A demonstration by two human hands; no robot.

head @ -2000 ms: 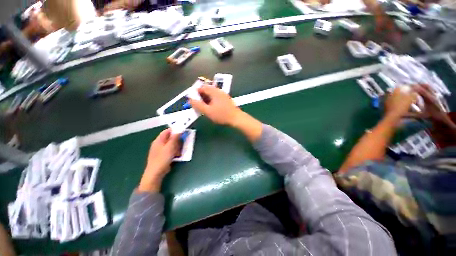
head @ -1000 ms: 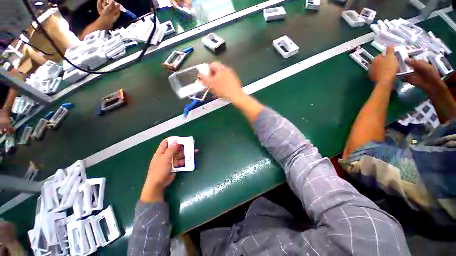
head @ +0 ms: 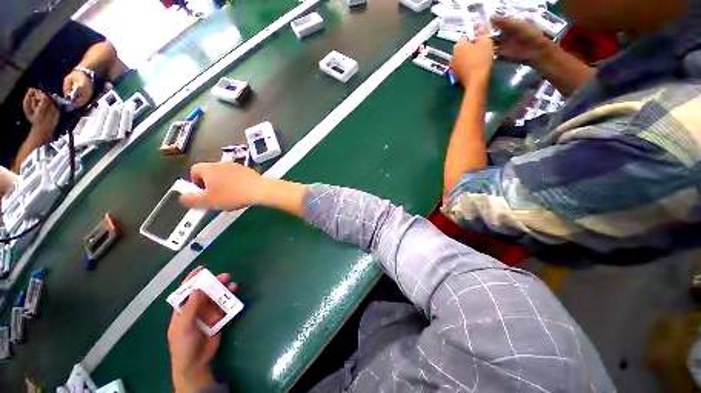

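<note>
My left hand (head: 196,326) holds a white front cover (head: 229,301) tilted over the green bench top, its fingers showing through the window. My right hand (head: 227,186) grips a larger white frame (head: 178,244) by one edge, above the belt and pale rail. The belt shows through its large window. A small dark blue piece (head: 197,246) shows on the rail just beside this frame. A white windowed unit (head: 263,142) lies on the belt behind my right hand, touching or close to a partly hidden part (head: 235,153).
The dark green conveyor belt (head: 146,184) carries spaced units, some with blue batteries (head: 192,114). A pale rail (head: 311,133) borders the green bench top (head: 338,184). A neighbour's hands (head: 473,57) work at right beside piled white parts. Another person's hands (head: 81,84) are across the belt.
The view has swung right, so most of the front cover pile has left the picture. My right hand's frame has turned and sits lower beside the rail. My left hand's cover is more tilted.
</note>
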